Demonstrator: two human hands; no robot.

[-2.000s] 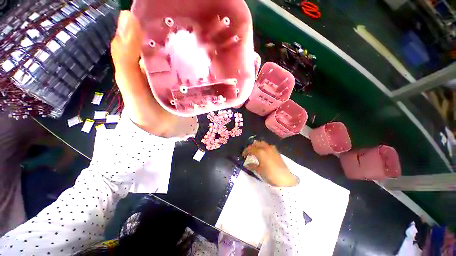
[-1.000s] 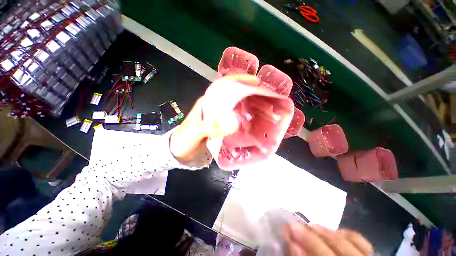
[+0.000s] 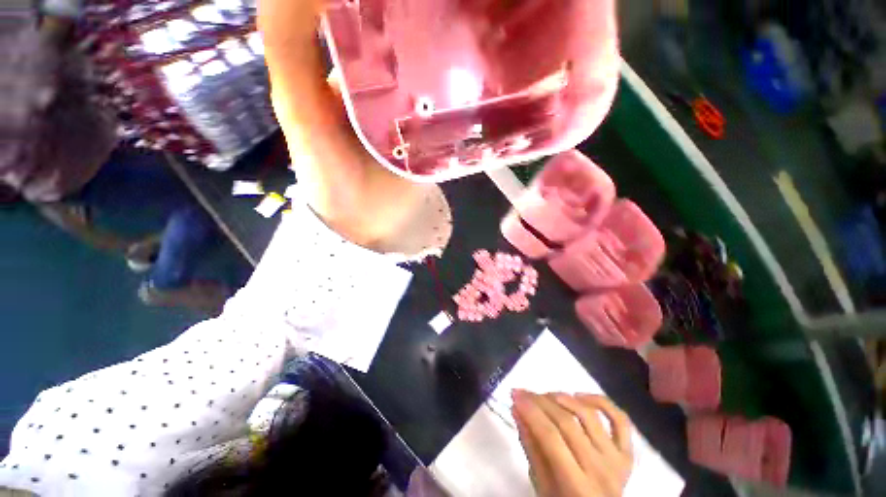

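My left hand [image 3: 350, 165] holds a pink plastic housing [image 3: 486, 73] close to the camera at the top; its open side shows inner posts and a slotted part, and its top is cut off. My right hand [image 3: 573, 442] is low over the white paper sheet [image 3: 505, 437], fingers close together and partly blurred; whether it holds something I cannot tell. A heap of small pink button caps [image 3: 495, 286] lies on the black bench between the hands.
Several pink housings [image 3: 617, 315] stand along the rail on the right. Dark wired parts [image 3: 695, 281] lie behind them. Stacked silver wired parts [image 3: 219, 97] are at upper left. Another white sheet [image 3: 359, 320] lies under my left sleeve. Red-handled scissors [image 3: 709, 116] lie far right.
The housing in my left hand has moved up and closer to the camera, its inside showing larger. My right hand has moved back onto the paper. The whole view has turned and shifted.
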